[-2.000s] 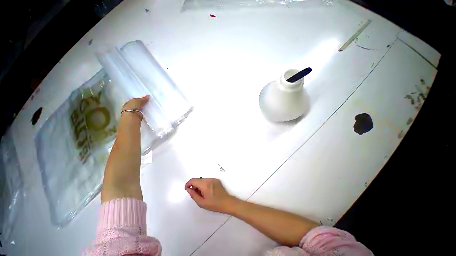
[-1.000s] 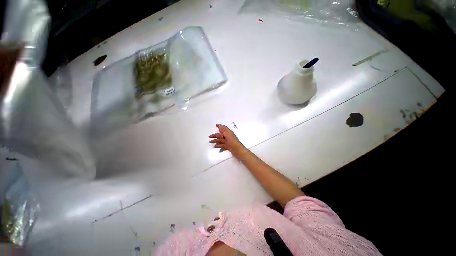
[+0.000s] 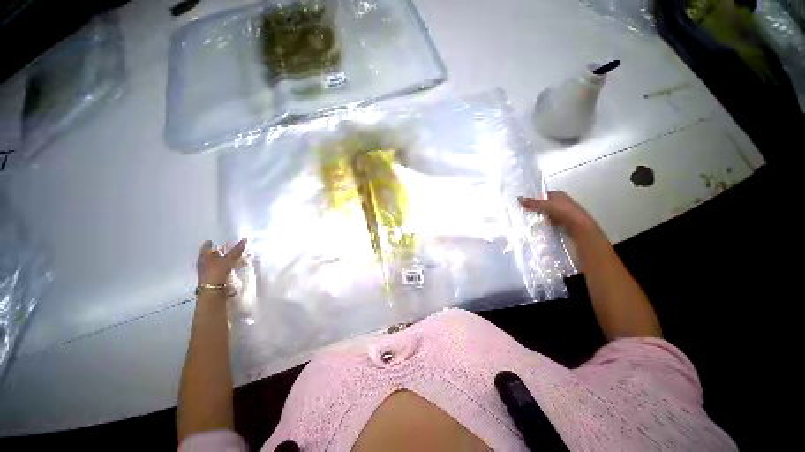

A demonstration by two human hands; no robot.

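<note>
A large clear plastic bag (image 3: 459, 203) with yellow-gold print (image 3: 379, 199) lies spread on the table in front of me. A small barcode sticker (image 3: 413, 277) shows near its lower edge. My left hand (image 3: 221, 263) is at the bag's left edge, thumb and fingers apart; whether it pinches the film I cannot tell. My right hand (image 3: 558, 210) is at the bag's right edge, fingers over the film and thumb hidden, holding that edge.
Bluish-clear stacked bags (image 3: 221, 66) with darker gold print lie beyond the spread bag. A white squeeze bottle (image 3: 569, 108) with a dark tip stands at the right. More clear plastic (image 3: 22, 256) lies at the far left. The white table (image 3: 106, 300) has its near edge at my body.
The bag that was lifted and blurred at the left now lies spread before me. My left hand has come into view. My right hand has moved from the bare table to the bag's right edge.
</note>
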